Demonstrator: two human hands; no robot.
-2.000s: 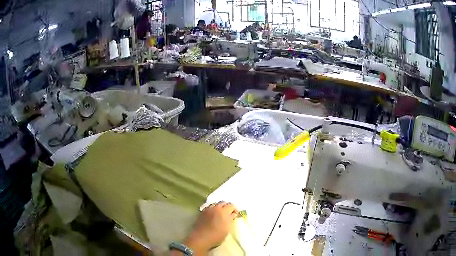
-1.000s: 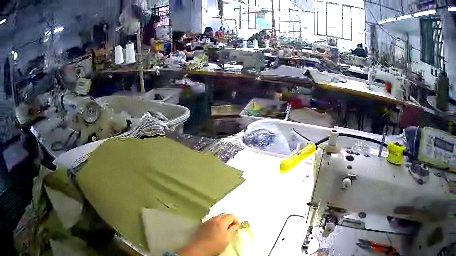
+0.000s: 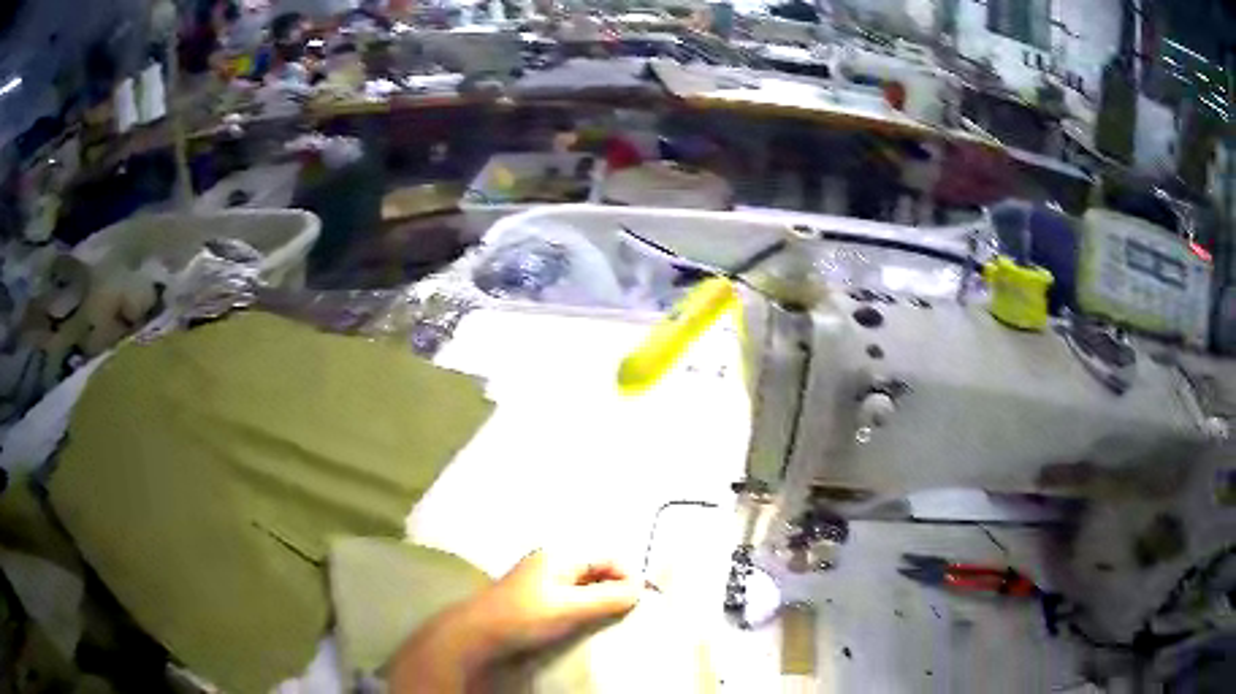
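My left hand [image 3: 542, 617] is at the lower middle, left of the presser foot area, its fingers curled on a pale yellow cloth piece [image 3: 583, 667] that runs off the bottom edge. The fingertips are overexposed. A pile of olive-green cut panels [image 3: 244, 447] lies left of the hand, with a lighter folded piece [image 3: 393, 597] at its near corner. The white sewing machine head [image 3: 949, 393] stands on the right. The needle area [image 3: 759, 590] is right of my fingertips and blurred. My right hand is not in view.
Orange-handled snips [image 3: 976, 576] lie on the machine bed. A yellow lamp [image 3: 678, 332] hangs left of the head. A yellow block [image 3: 1017, 292] and a control panel [image 3: 1145, 278] are at upper right. White tubs [image 3: 285, 244] stand behind the table.
The view has tilted down and turned right, so the scene sits higher and further left. My left hand and the pale cloth are closer to the needle area.
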